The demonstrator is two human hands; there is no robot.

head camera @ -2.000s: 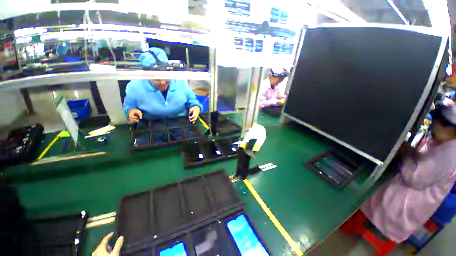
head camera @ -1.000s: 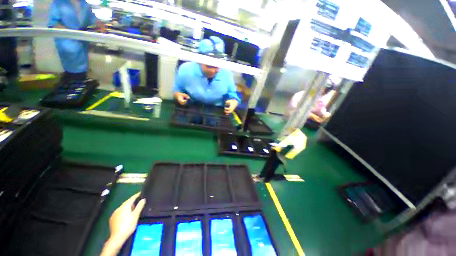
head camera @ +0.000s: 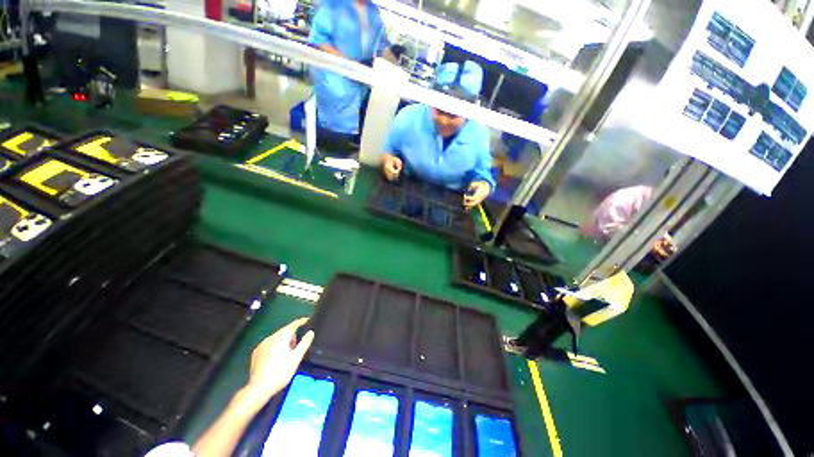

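A black phone tray (head camera: 366, 386) lies at the bottom, cut off by the edge. Several smartphones (head camera: 370, 424) sit in its slots, screens lit blue and white. An empty black tray (head camera: 415, 332) lies against its far side. My left hand (head camera: 281, 357) reaches in from the bottom left, thumb and finger closed around the trays' left edge where they meet; part of the grip is hidden. My right hand is out of the picture.
Left are a tall tray stack (head camera: 98, 268) with yellow-marked pieces on top and an empty tray (head camera: 170, 321). Right are a black holder with a yellow-and-white top (head camera: 602, 299) and yellow tape (head camera: 544, 411). A person in blue (head camera: 442, 147) handles trays opposite.
The view has turned left, bringing the stack into sight. The phone screens, partly dark two seconds ago, are now all lit. My left hand remains at the trays' left edge.
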